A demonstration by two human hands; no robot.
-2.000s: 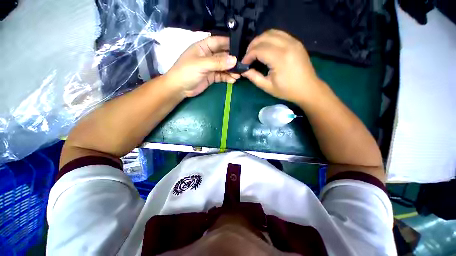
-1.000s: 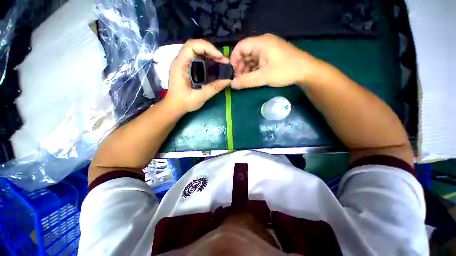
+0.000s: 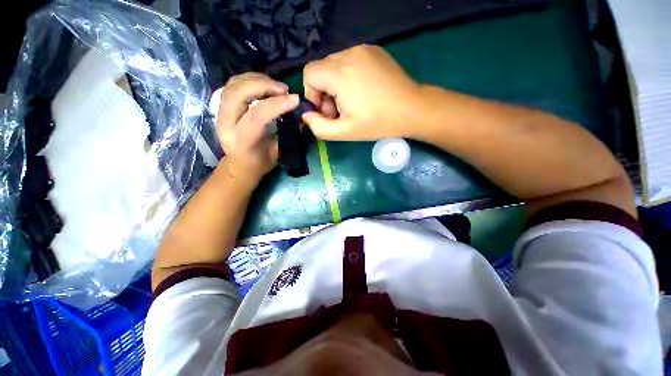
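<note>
My left hand (image 3: 251,125) is shut on a black plastic housing (image 3: 292,147), whose body hangs below the fingers toward the bench's front edge. My right hand (image 3: 362,94) is at the housing's upper end, its thumb and fingertips closed around a small dark piece (image 3: 304,108) that touches the housing. The fingers partly hide where the two meet. A translucent white squeeze bottle (image 3: 391,155) stands upright below my right wrist and looks like a disc.
A clear plastic bag (image 3: 180,70) with a white sheet (image 3: 103,158) and black parts is at left. Small black pieces (image 3: 283,29) are heaped on the dark tray at the far side. A yellow-green line (image 3: 327,180) crosses the green mat. A white board (image 3: 651,81) is right; a blue crate (image 3: 88,330) is lower left.
The housing has turned from lying sideways to pointing down toward me. Both hands have shifted left in view, still close together. The bottle now shows from straight above.
</note>
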